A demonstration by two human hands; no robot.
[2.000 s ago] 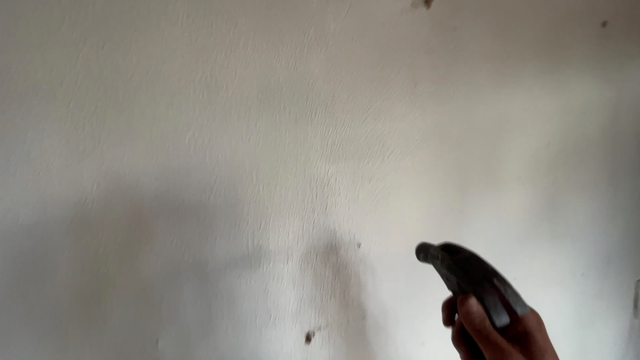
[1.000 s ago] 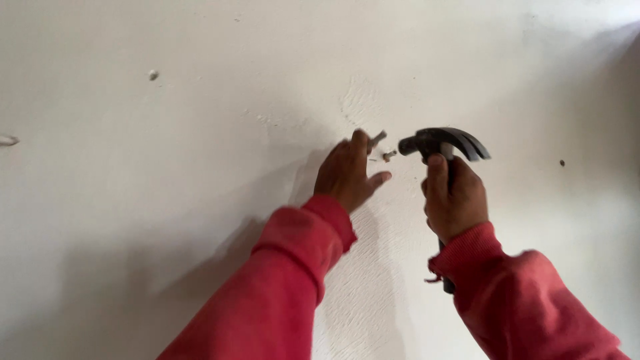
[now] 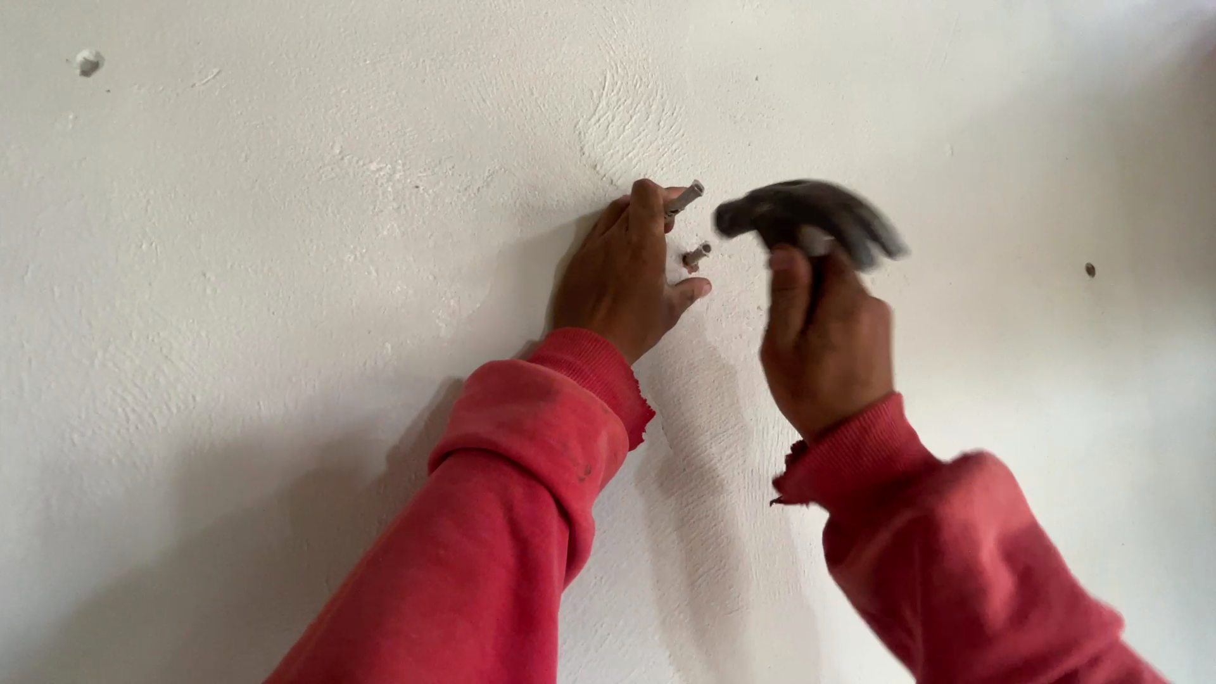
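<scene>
My left hand (image 3: pixel 622 271) rests against the white wall and holds a small grey wall plug (image 3: pixel 684 199) between its fingers, its end pointing up and right. Just below that, a second grey plug (image 3: pixel 697 255) sticks out of a hole in the wall, above my left thumb. In my right hand (image 3: pixel 828 342) is a black claw hammer (image 3: pixel 807 217), blurred, gripped close under its head. The hammer's striking face is a little to the right of the two plugs and touches neither. Most of the handle is hidden by my right hand.
The textured, painted wall (image 3: pixel 332 190) fills the view. A filled or plugged hole (image 3: pixel 89 63) is at the upper left, and a small dark hole (image 3: pixel 1091 270) lies at the right. Shadows of the arms fall on the lower wall.
Two seconds ago only the hand with the hammer was in view; my left hand has since come in at the plugs. The view has shifted greatly since that first frame.
</scene>
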